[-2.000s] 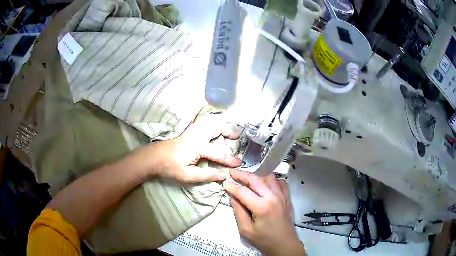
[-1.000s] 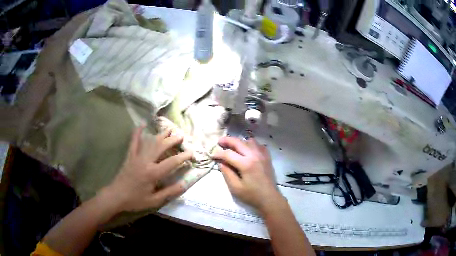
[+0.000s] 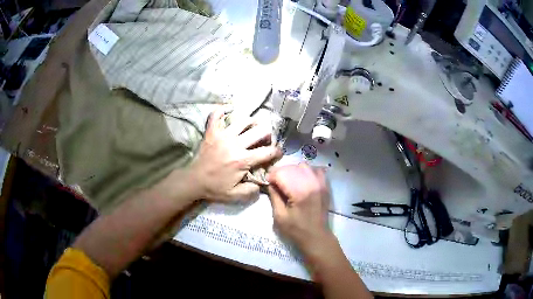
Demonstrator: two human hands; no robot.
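Note:
A khaki garment [image 3: 125, 149] with striped lining [image 3: 169, 58] lies left of the needle area, with a white label [image 3: 104, 39] on the lining. My left hand [image 3: 234, 157] lies on the gathered cloth, fingers spread and pressing it beside the machine head. My right hand [image 3: 299, 190] pinches a small folded edge [image 3: 257, 178] of the garment near my left fingertips, just in front of the needle area. The presser foot and needle are hard to make out in the glare.
The white sewing machine [image 3: 409, 87] stands at the right. Black thread snips [image 3: 383, 208] and black-handled scissors [image 3: 418, 216] lie under its arm. A grey lamp [image 3: 267, 35] hangs above. Printed ruler marks [image 3: 234, 236] run along the front table edge. A control panel [image 3: 497, 38] is at upper right.
Compared with one second ago, my left hand has moved right and up onto the cloth by the machine head, close to my right hand. My right hand stays at the folded edge. The view has shifted.

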